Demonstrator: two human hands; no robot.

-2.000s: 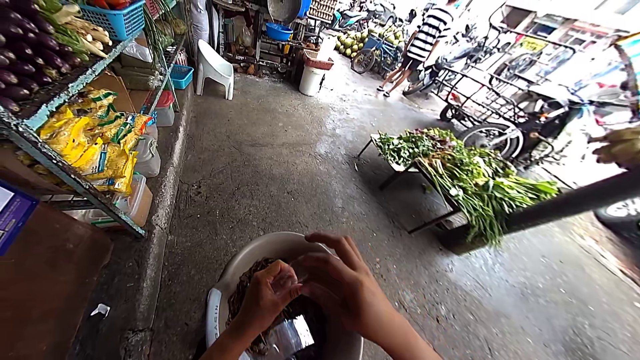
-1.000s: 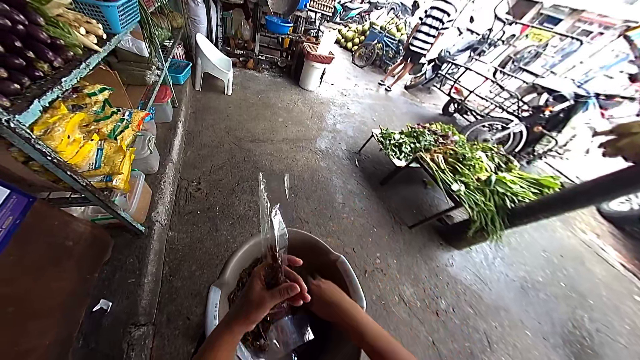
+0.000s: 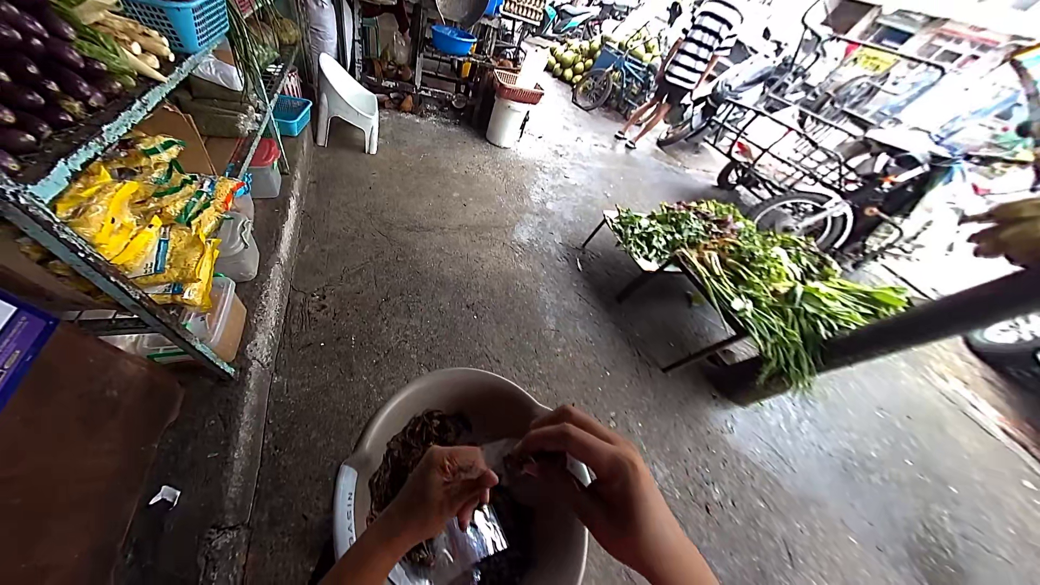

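A round plastic basin (image 3: 455, 386) stands at the bottom middle, with a heap of dark brown, dried-looking pieces (image 3: 406, 455) along its left side. Over the heap, my left hand (image 3: 447, 491) is closed on the edge of a small clear plastic bag (image 3: 500, 455). My right hand (image 3: 581, 471), fingers bent, pinches the other side of that bag above the basin's right part. What is inside the bag cannot be made out. Below the hands, more clear plastic bags (image 3: 479, 536) lie in the basin and shine in the light.
At left, a metal shelf (image 3: 122, 146) bears eggplants, radishes and yellow packets. A low table (image 3: 715, 349) with leafy greens (image 3: 780, 292) stands at right beside a dark post (image 3: 934, 325). Farther back are a white plastic chair (image 3: 349, 101), a white bucket (image 3: 505, 122), parked bikes and a person (image 3: 691, 57) in stripes.
One second ago a long clear bag stood upright above my hands; now the plastic is low between them. My right hand has come up and to the right, out of the basin.
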